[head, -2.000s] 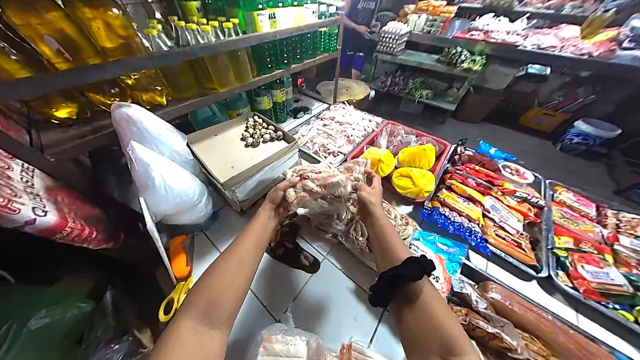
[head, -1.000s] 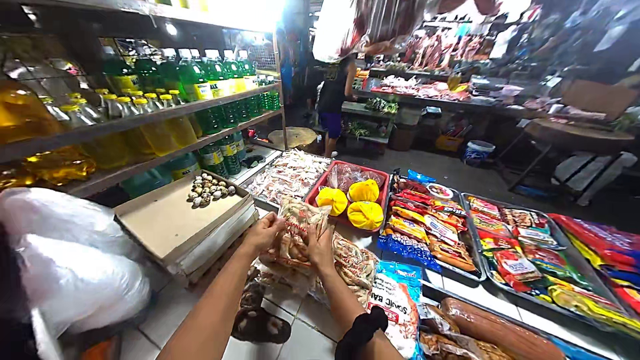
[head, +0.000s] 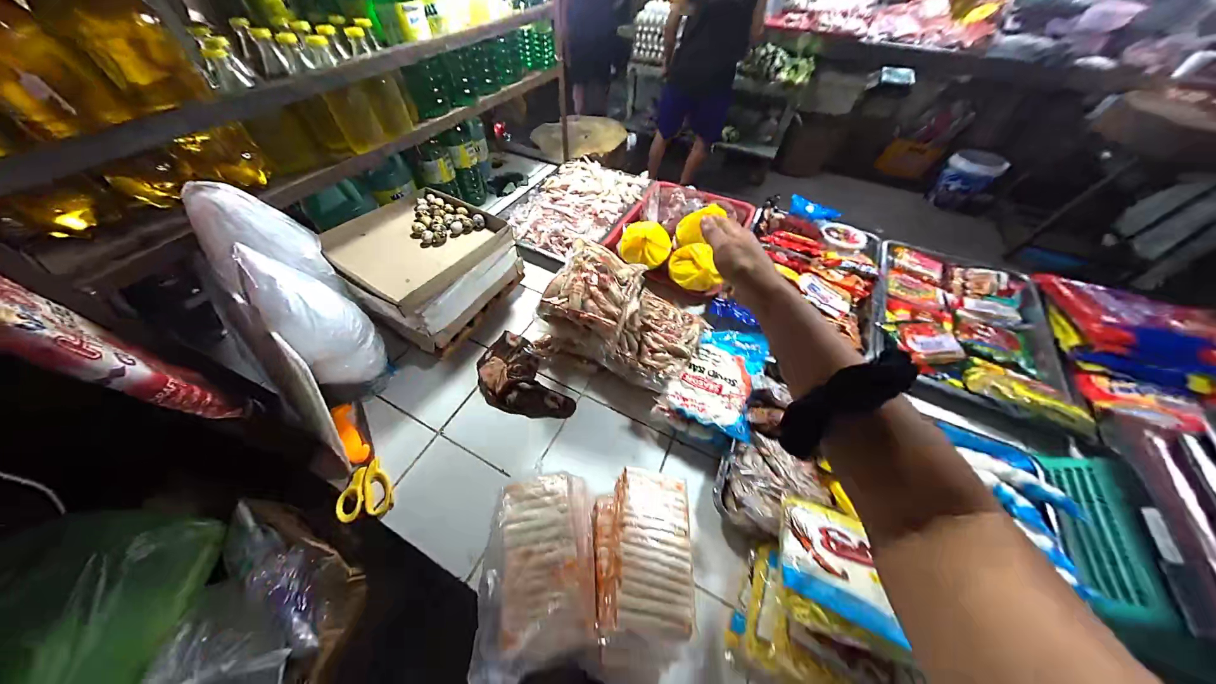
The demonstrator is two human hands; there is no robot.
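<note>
My right hand (head: 733, 249), with a black scrunchie (head: 848, 399) on the wrist, reaches over the yellow wrapped bundles (head: 696, 267) in a red tray (head: 631, 217). Its fingers are at the upper bundle; whether they grip it I cannot tell. Nearer me, clear bags of chicken feet (head: 591, 290) are stacked on the white tiled counter (head: 446, 456). A dark plastic bag (head: 518, 378) lies left of them. Two clear packs of pale rolls (head: 546, 560) stand at the front. My left hand is out of view.
Yellow-handled scissors (head: 365, 490) hang at the counter's left edge. Small speckled eggs (head: 444, 219) sit on a cardboard box (head: 408, 256). Bottles fill the left shelf (head: 313, 81). Trays of packaged meats (head: 978, 332) line the right. A person (head: 703, 76) stands beyond the counter.
Both hands held a bag of chicken feet earlier; it now rests on the stack. My right hand has moved out to the yellow bundles, and my left hand has left the view.
</note>
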